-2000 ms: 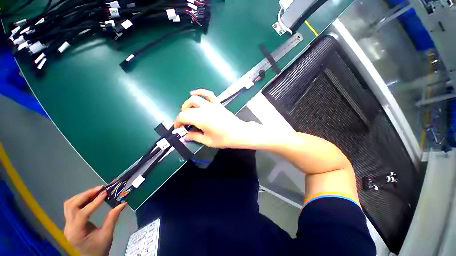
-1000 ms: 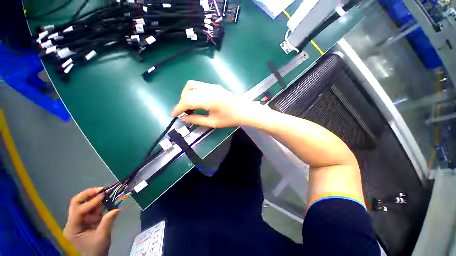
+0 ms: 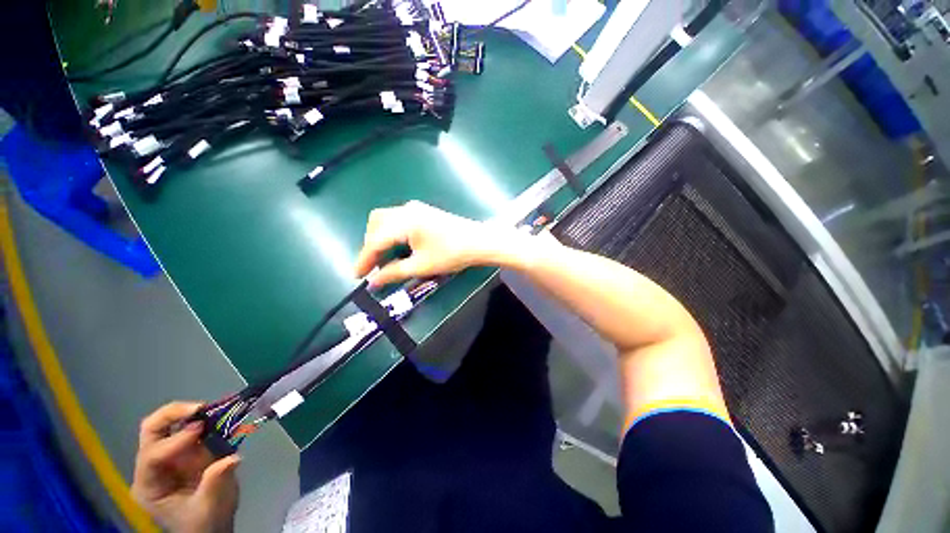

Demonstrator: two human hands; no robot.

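A black cable harness point(image 3: 335, 352) with white labels lies along the steel ruler point(image 3: 536, 195) on the front bench edge. My left hand point(image 3: 188, 465) grips the dark connector point(image 3: 219, 441) at its near end, just beyond the bench corner, with thin coloured wires entering it. My right hand point(image 3: 417, 246) pinches the end of one black branch between thumb and fingers, just above the ruler; the tip is mostly hidden by the fingers. A black strap point(image 3: 385, 322) crosses the ruler below my right hand. Another black strap point(image 3: 565, 170) crosses it farther up.
A pile of black harnesses point(image 3: 344, 68) with white labels lies at the back of the green bench point(image 3: 229, 260). A heat gun's yellow part point(image 3: 198, 5) shows at the top edge. A dark mesh conveyor point(image 3: 719, 239) adjoins the bench on the right, with small parts point(image 3: 810, 440) on it.
My right hand has lifted off the harness bundle and now holds a separate branch end, drawn slightly away from the ruler. My left hand keeps its grip on the connector. The view has shifted slightly.
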